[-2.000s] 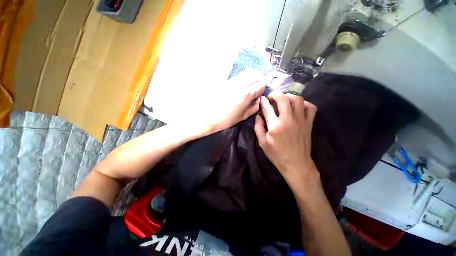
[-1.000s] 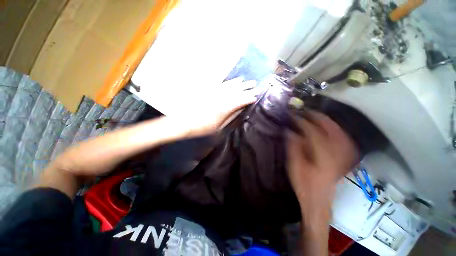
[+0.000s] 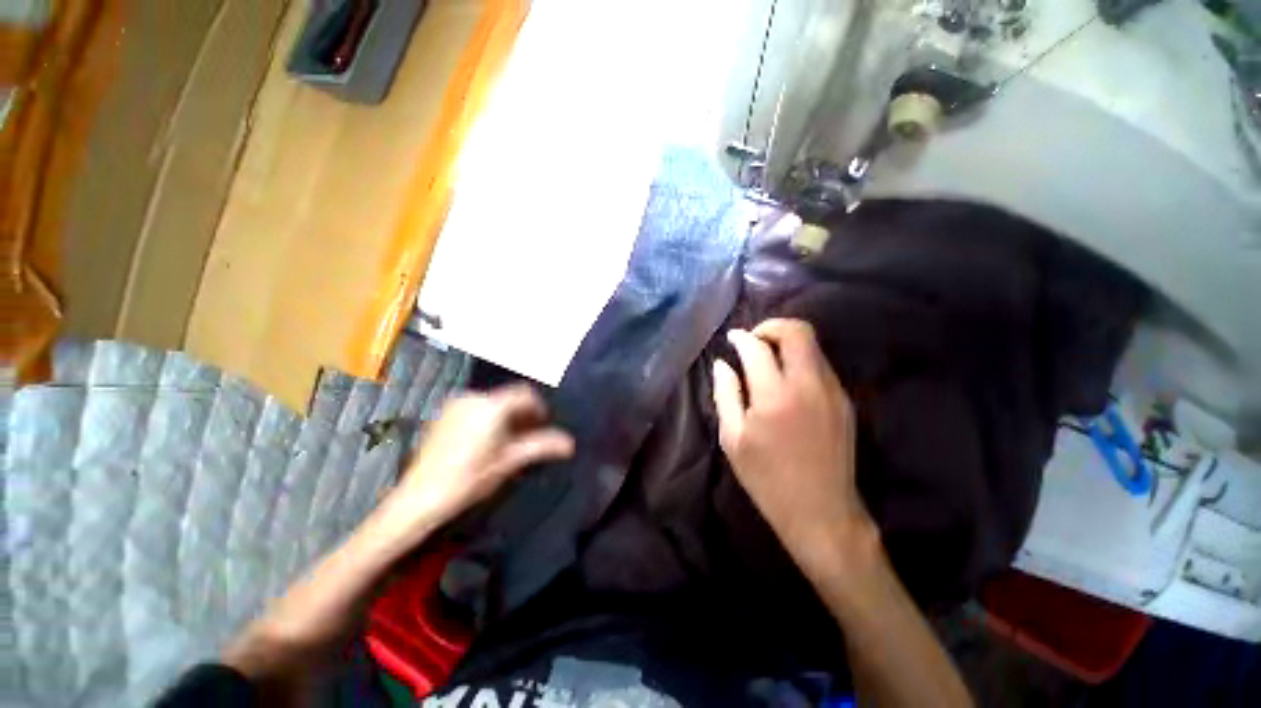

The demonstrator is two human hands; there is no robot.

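The dark thin fabric [image 3: 954, 318] lies bunched right of and below the needle area [image 3: 754, 208] of the sewing machine [image 3: 1106, 180]. A blue denim-like band [image 3: 678, 221] runs from the needle down toward my lap, turning dark navy. My right hand [image 3: 788, 415] is on the dark fabric just below the needle, fingers bent and fingertips closed on it near the seam. My left hand [image 3: 484, 443] is slightly blurred at the left edge of the band, below the white table corner, fingers curled; whether it grips cloth cannot be told.
Taped cardboard [image 3: 318, 180] with a small grey box [image 3: 356, 49] lies left of the white table top [image 3: 539, 208]. Grey quilted covering [image 3: 166, 512] is at left. Blue snips [image 3: 1117, 450] lie on the white tray at right. A red container [image 3: 415, 629] is near my lap.
My left hand has moved from the needle area down and left, uncovering the band. My right hand, blurred at right a second ago, is back nearer the seam. The camera view has shifted.
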